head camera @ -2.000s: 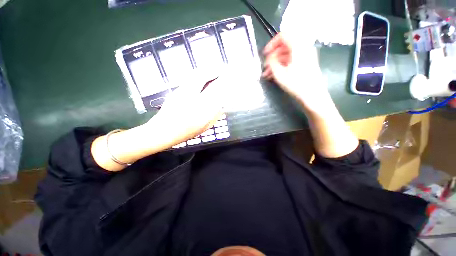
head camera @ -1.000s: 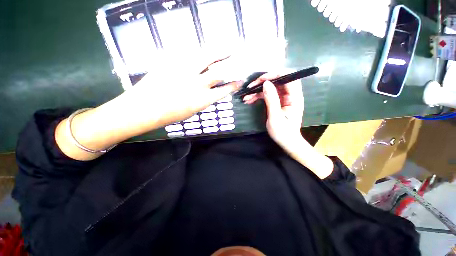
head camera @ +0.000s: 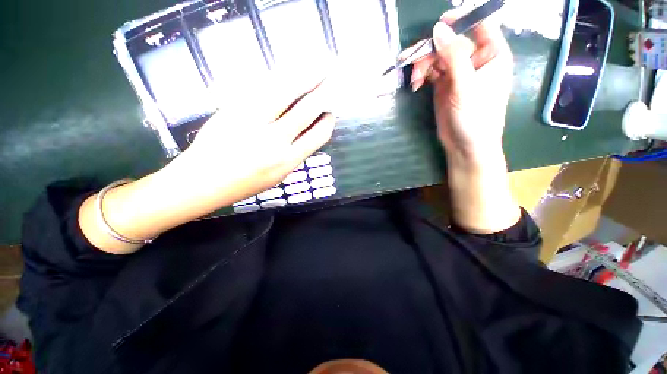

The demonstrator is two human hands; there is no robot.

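The printed panel strip (head camera: 172,73) lies flat on the green bench, with black borders and pale windows washed out by glare. My left hand (head camera: 256,142) rests over its lower part; its fingertips fade into the glare, so I cannot tell if they hold anything. My right hand (head camera: 468,80) holds the black tweezers (head camera: 479,16) beside the strip's right edge, tips pointing left. No sticker can be made out at the tips. Rows of white oval stickers (head camera: 300,186) lie near the table edge, partly under my left hand.
A smartphone (head camera: 581,66) in a light blue case lies at the right. White tabbed pieces (head camera: 537,18) are behind my right hand. A white round object (head camera: 638,120) and a blue cable are at the right edge. Cardboard (head camera: 567,197) is below the table.
The tweezers were behind my right hand, then were over the oval stickers, and now are up and right by the strip's right edge. My left hand stays over the strip.
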